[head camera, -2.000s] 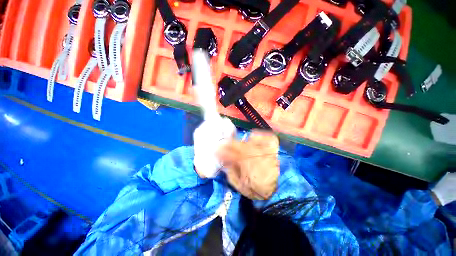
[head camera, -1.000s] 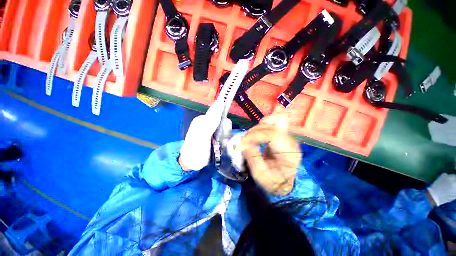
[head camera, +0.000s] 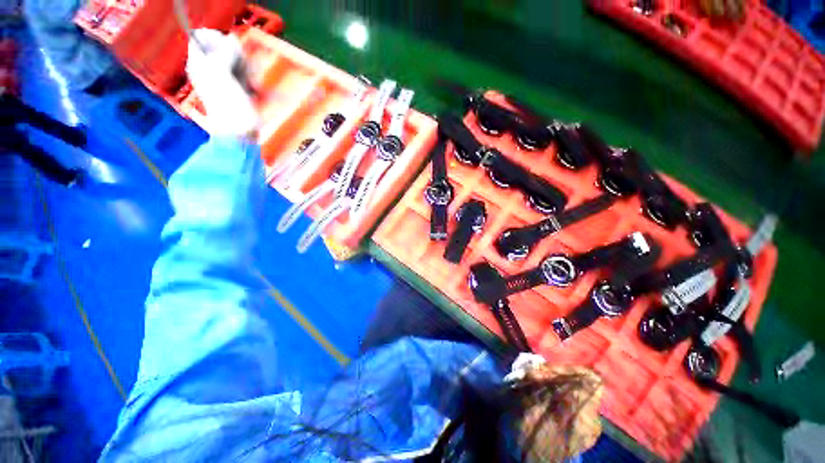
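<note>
My left hand (head camera: 220, 86), in a white glove and blurred, reaches out over the left orange tray's far end. A thin pale strap (head camera: 183, 14) sticks up from its fingers; the rest of that watch is hidden. Several grey-strapped watches (head camera: 369, 134) lie side by side in the left tray (head camera: 412, 149), their straps hanging over its near edge. Black-strapped watches (head camera: 558, 269) crowd the right tray (head camera: 665, 411). My right hand (head camera: 556, 411), bare-looking with white at a fingertip, is low by that tray's near edge, partly behind dark hair; its grip is hidden.
The trays lie on a green bench (head camera: 534, 54). Another orange tray (head camera: 751, 59) is at the upper right. More red-orange trays (head camera: 149, 41) are at the upper left. A small pale strip (head camera: 796, 360) and a white item (head camera: 805, 443) lie at the right. Blue floor (head camera: 308, 298) shows left.
My left hand has moved from in front of my body to the far upper left. My right hand has moved down. The view has turned, showing more of the bench.
</note>
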